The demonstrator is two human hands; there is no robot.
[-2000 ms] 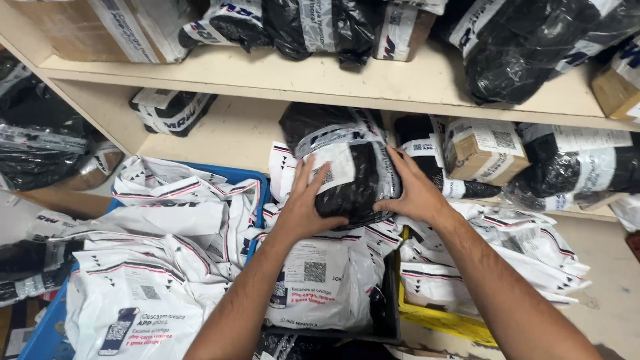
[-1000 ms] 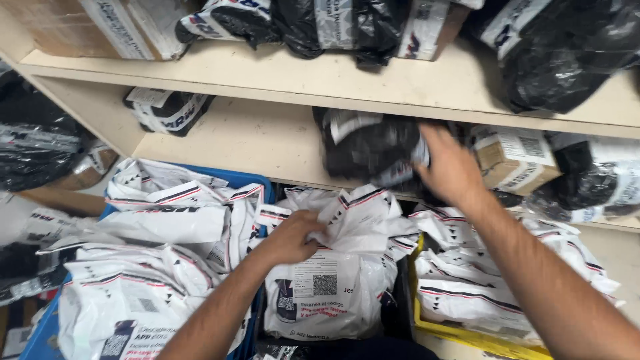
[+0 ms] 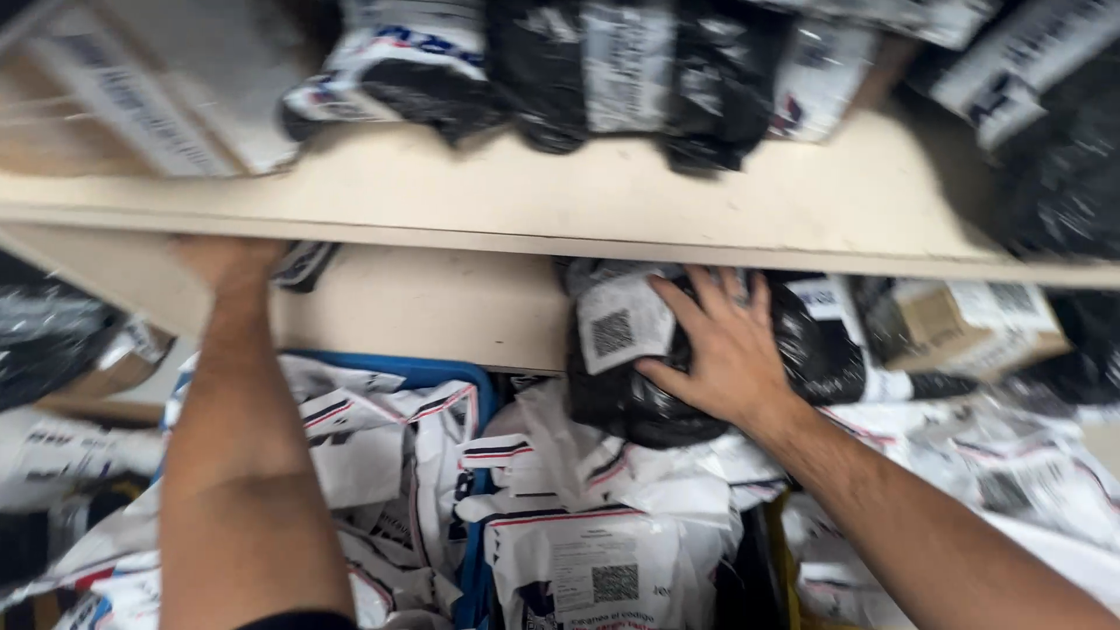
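My right hand [image 3: 722,341] lies spread on a black plastic-wrapped package [image 3: 639,411] with a white label, at the lower shelf's front above white mailer bags. My left hand [image 3: 229,255] reaches into the lower shelf at the left, its fingers hidden under the upper board. Beside it a small dark package with white tape [image 3: 306,262] shows in part. White plastic mailers [image 3: 604,560] printed with red and dark stripes stand in the middle, below my right hand. More mailers [image 3: 359,455] fill a blue bin [image 3: 486,394] next to my left forearm.
The upper shelf board [image 3: 525,206] crosses above both hands, bearing black-wrapped packages [image 3: 630,79] and a large cardboard box [image 3: 131,96]. A small carton [image 3: 971,328] sits on the lower shelf at right. A yellow bin [image 3: 781,560] holds mailers below.
My left hand has moved from the middle mailers up and left into the lower shelf. My right hand, earlier at the black package's right side, now lies spread over it. The view has moved closer.
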